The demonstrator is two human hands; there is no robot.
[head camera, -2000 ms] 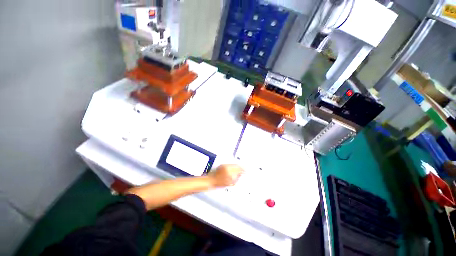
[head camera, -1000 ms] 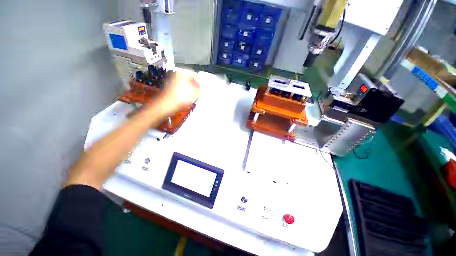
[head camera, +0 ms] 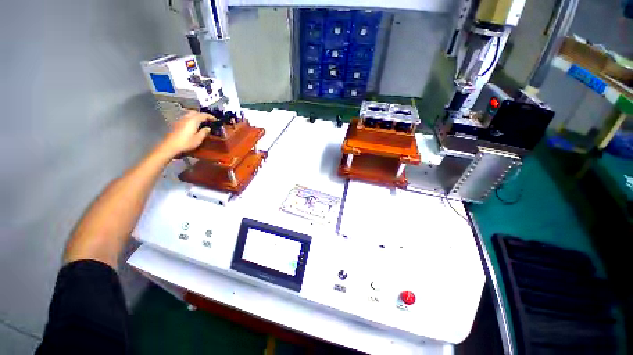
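Note:
My left hand (head camera: 189, 132) is at the top of the left orange fixture (head camera: 225, 156), its fingers closed around a black cylindrical part (head camera: 210, 125). Several more black parts stand beside it on the fixture top. A silver clamp plate (head camera: 310, 203) lies flat on the white machine table between the two fixtures. The right orange fixture (head camera: 380, 154) has a silver clamp plate (head camera: 390, 112) on top, with black parts under it. My right hand is not in view.
The touchscreen (head camera: 271, 253) and a red emergency stop (head camera: 407, 298) are on the front panel. A white screw feeder (head camera: 173, 78) stands behind the left fixture, a black feeder (head camera: 519, 123) at the right. A black foam tray (head camera: 555, 298) lies on the green bench. Driver heads hang above.
The left fixture's clamp plate is off and a plate now lies flat mid-table. My left hand moved from the panel to the left fixture's parts. The right driver head now shows behind the right fixture.

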